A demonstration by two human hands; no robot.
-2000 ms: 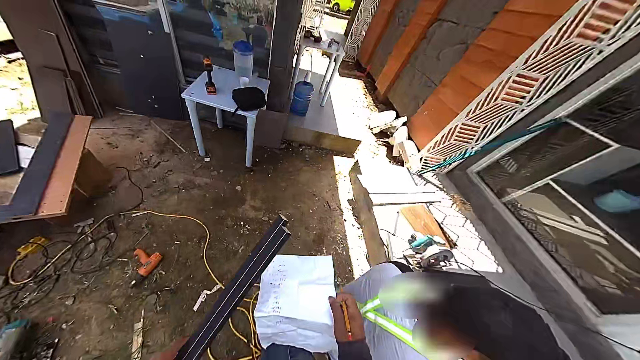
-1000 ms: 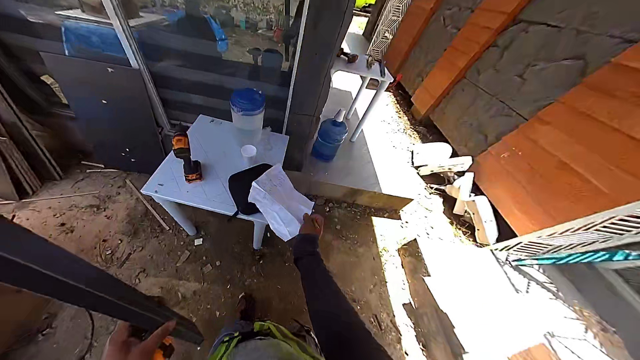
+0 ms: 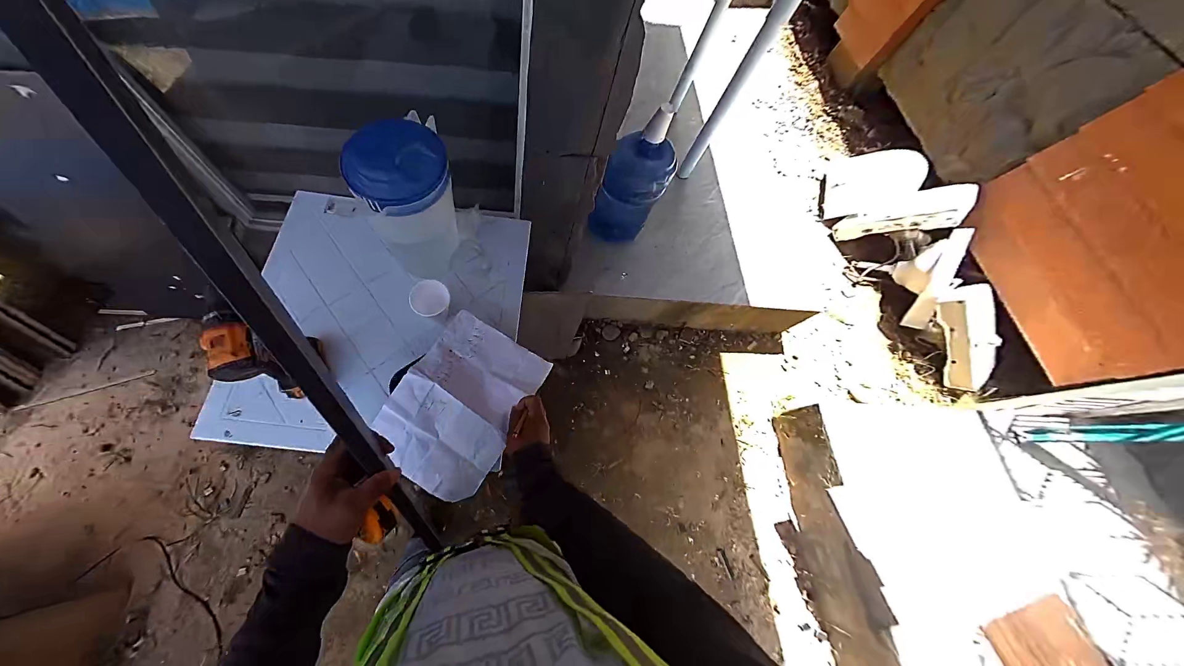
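My left hand grips a long dark metal bar, which slants from the upper left down to my waist. An orange object shows just below that hand, partly hidden. My right hand holds a creased sheet of paper with handwriting by its right edge, and a thin pencil-like thing shows at its fingers. The paper lies over the near corner of a white table and partly hides a black item. On the table are an orange and black cordless drill, partly behind the bar, a white cup and a blue-lidded plastic container.
Behind the table stand a dark window wall and a pillar. Right of it, a blue water jug sits on a raised concrete step. White broken pieces lie beside orange boards. A cable runs over the dirt.
The view has swung to the table and come closer. The bar, lower left a second ago, now rises steeply in front of the table. The paper stays in my right hand.
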